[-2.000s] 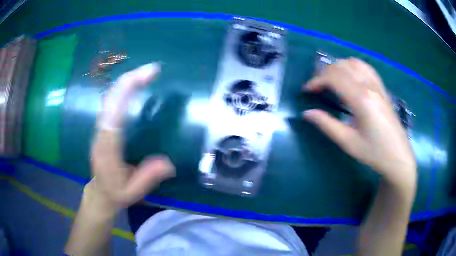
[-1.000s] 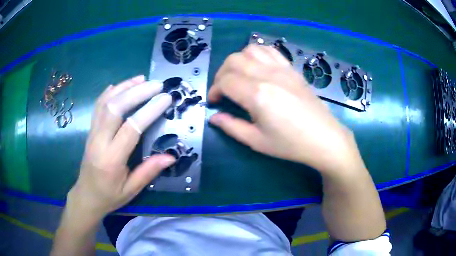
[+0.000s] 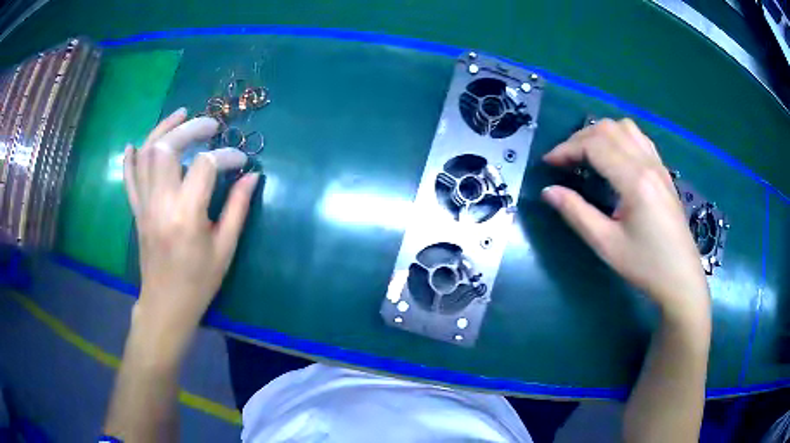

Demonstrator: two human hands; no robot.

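A three-hole plate (image 3: 495, 197) lies slanted in front of me, with a dark spoked hub in each opening. My left hand (image 3: 186, 186) is at the pile of wire rings (image 3: 236, 108) on the left. Its fingers, two in whitish finger cots, reach the near edge of the pile. Whether a ring is between the fingertips cannot be told. My right hand (image 3: 628, 203) hovers right of the plate, thumb and forefinger apart, with nothing visible between them.
A second three-hole plate (image 3: 707, 232) lies at the right, partly hidden behind my right hand. A brownish striped stack (image 3: 39, 143) stands at far left beside a bright green patch (image 3: 121, 160). Blue tape edges the mat.
My left hand has left the middle opening of the plate and moved left to the rings. My right hand has moved away from the plate's right edge. The view has shifted.
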